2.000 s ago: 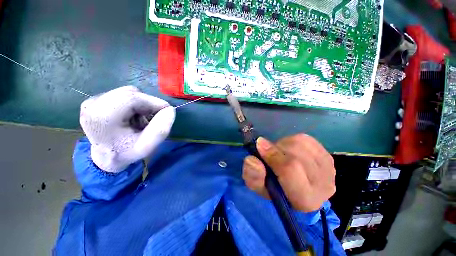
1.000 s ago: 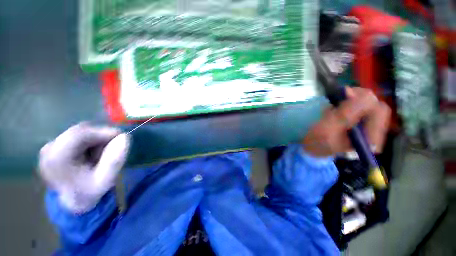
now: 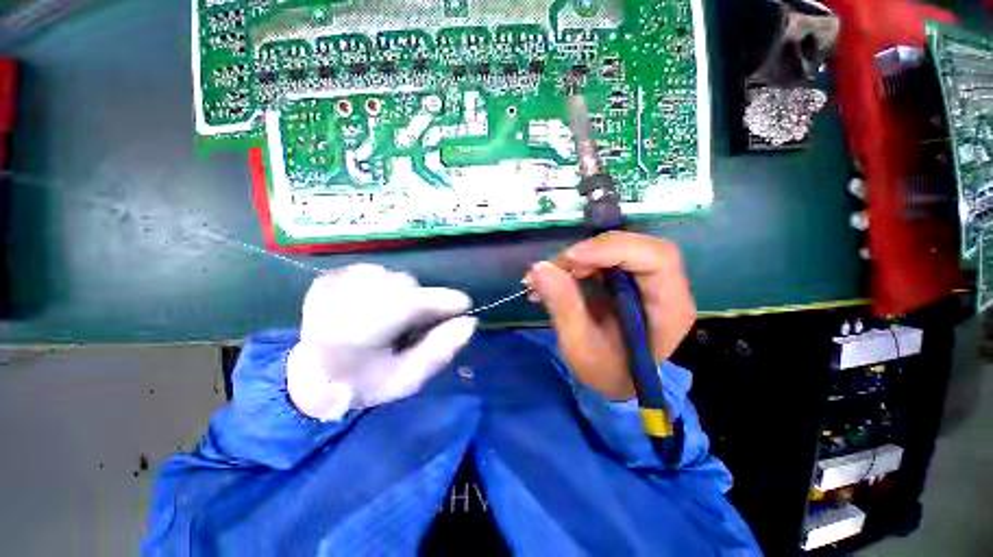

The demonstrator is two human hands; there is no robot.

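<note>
My left hand (image 3: 376, 337), in a white knit glove, is shut on a thin silvery solder wire (image 3: 503, 299). The wire also trails off to the left behind the glove. My bare right hand (image 3: 626, 310) holds the dark blue soldering iron (image 3: 635, 337), yellow band toward me, and its fingertips are at the wire's free end. The iron's metal barrel points up over the green circuit board (image 3: 479, 141); whether the tip touches the board cannot be told. The board lies on a red carrier (image 3: 261, 201), seen at its left and front edges.
A dark stand (image 3: 800, 38) with silvery metal wool (image 3: 782, 113) is right of the board. Farther right are a red carrier (image 3: 909, 207) and another green board (image 3: 969, 131). A black crate (image 3: 762, 381) with white-blocked assemblies stands below the bench edge. Red shows at the far left.
The iron has come back from the metal wool side to over the board. My hands have moved together, and my right fingertips have met the solder wire's end.
</note>
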